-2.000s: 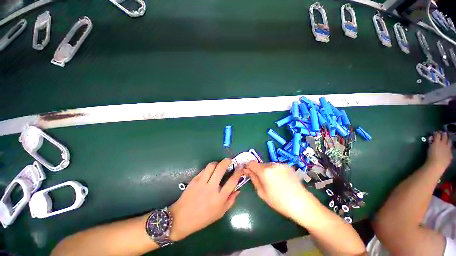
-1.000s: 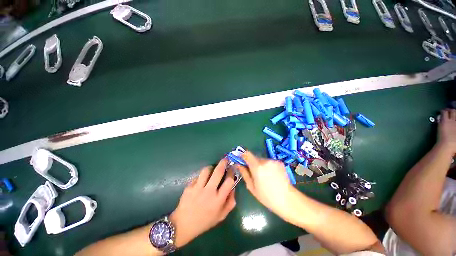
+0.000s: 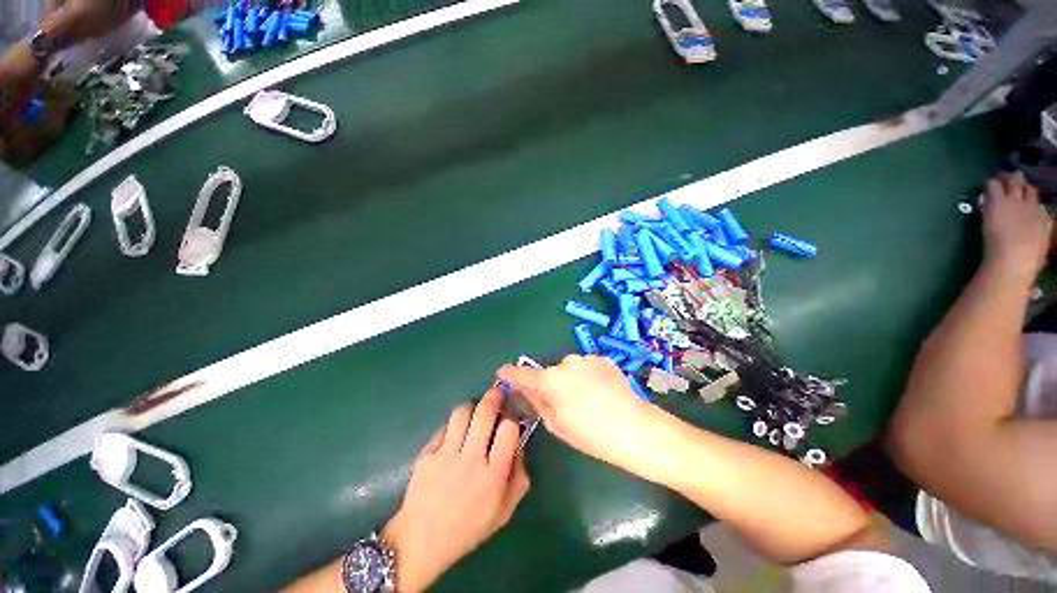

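A white plastic housing [image 3: 531, 431] lies on the green surface between my hands, mostly hidden by my fingers. A bit of blue shows at its upper end under my right fingertips. My left hand [image 3: 464, 481], with a watch at the wrist, holds the housing from the left. My right hand [image 3: 580, 400] presses on its upper end. The pile of wired assemblies [image 3: 678, 290] lies just beyond my right hand, with blue cells at the upper left and dark wires with white rings at the lower right.
Empty housings [image 3: 141, 469] lie at the lower left. A whitish rail [image 3: 429, 299] runs diagonally behind the work. Beyond it, the green lane carries empty housings at left and filled housings [image 3: 686, 33] at upper right. Another person's arm [image 3: 968, 348] is at right; others' hands are at upper left.
The view has turned and shifted. The blue cell, first standing apart above the housing, was then in my right fingers over it; now only a little blue shows there under my fingertips.
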